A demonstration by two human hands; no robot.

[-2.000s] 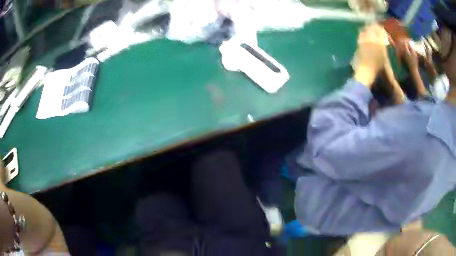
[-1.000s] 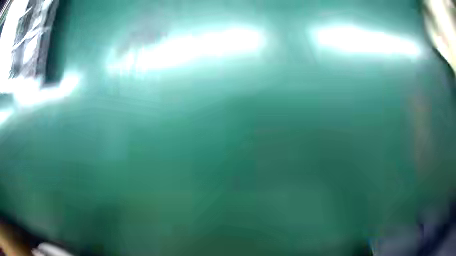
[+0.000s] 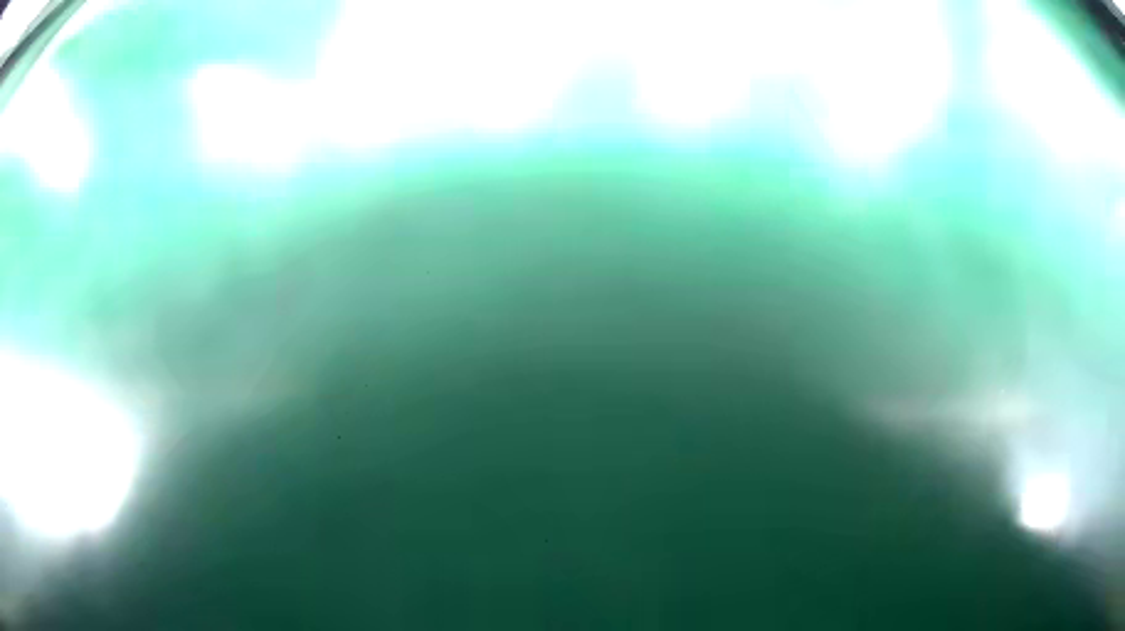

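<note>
The green bench top (image 3: 568,493) fills nearly the whole head view, very close to the camera and blurred. It is dark green at the bottom and washed out toward the top. No housing, window strip or label sheet can be made out. Neither my left hand nor my right hand is in view.
Bright white glare (image 3: 494,62) covers the top of the view. Other bright spots lie at the left edge (image 3: 68,456) and at the lower right (image 3: 1045,499). Dark curved edges show in the two upper corners; what they are cannot be told.
The camera has come down very close to the bench top. The label sheet, the white housing and the neighbouring person in blue have left the view, and the glare has grown.
</note>
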